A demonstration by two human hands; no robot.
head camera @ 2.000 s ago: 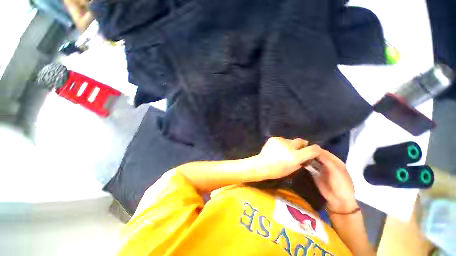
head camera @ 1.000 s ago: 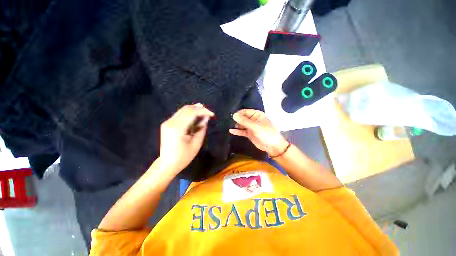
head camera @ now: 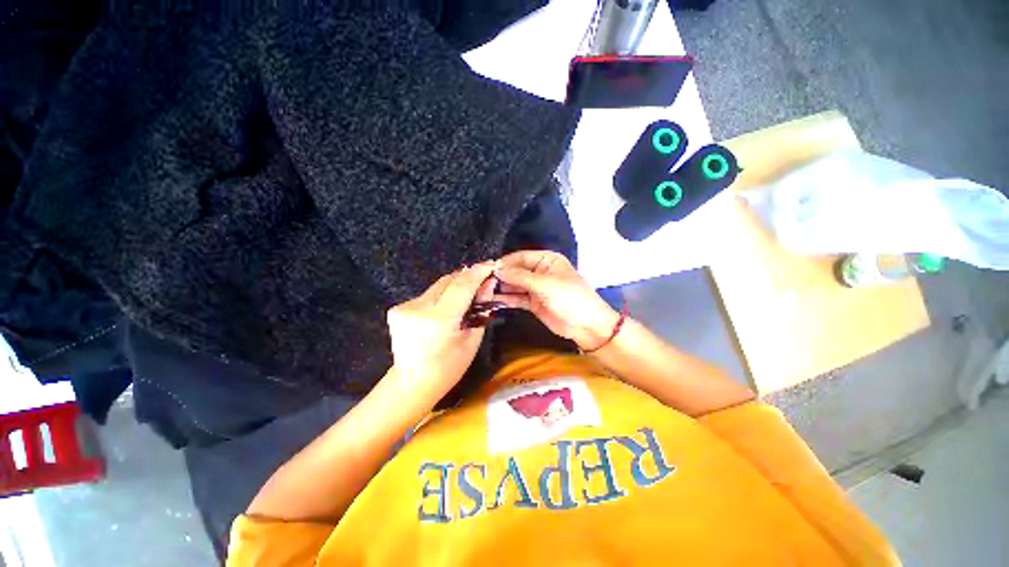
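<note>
The black garment (head camera: 409,144) is a large heap from the table onto the lap, with its nubbly speckled side up. My left hand (head camera: 435,328) and my right hand (head camera: 553,297) meet fingertip to fingertip at its near edge, over my lap. Both hands are closed on a small dark fold of the garment edge (head camera: 484,315), which looks slightly shiny. No needle or thread can be made out at the fingertips. A red cord is round my right wrist.
Black thread cones (head camera: 640,164) with green ring ends stand on the white table (head camera: 642,257), near a red-edged dark phone (head camera: 633,82) and a steel flask (head camera: 622,28). A pale board (head camera: 775,332) holds a plastic bag (head camera: 885,210) and bottle. A red basket (head camera: 50,446) is at left.
My hands were apart a second ago and have come together at the garment edge. The view swung right and down earlier. The nubbly side now shows more clearly.
</note>
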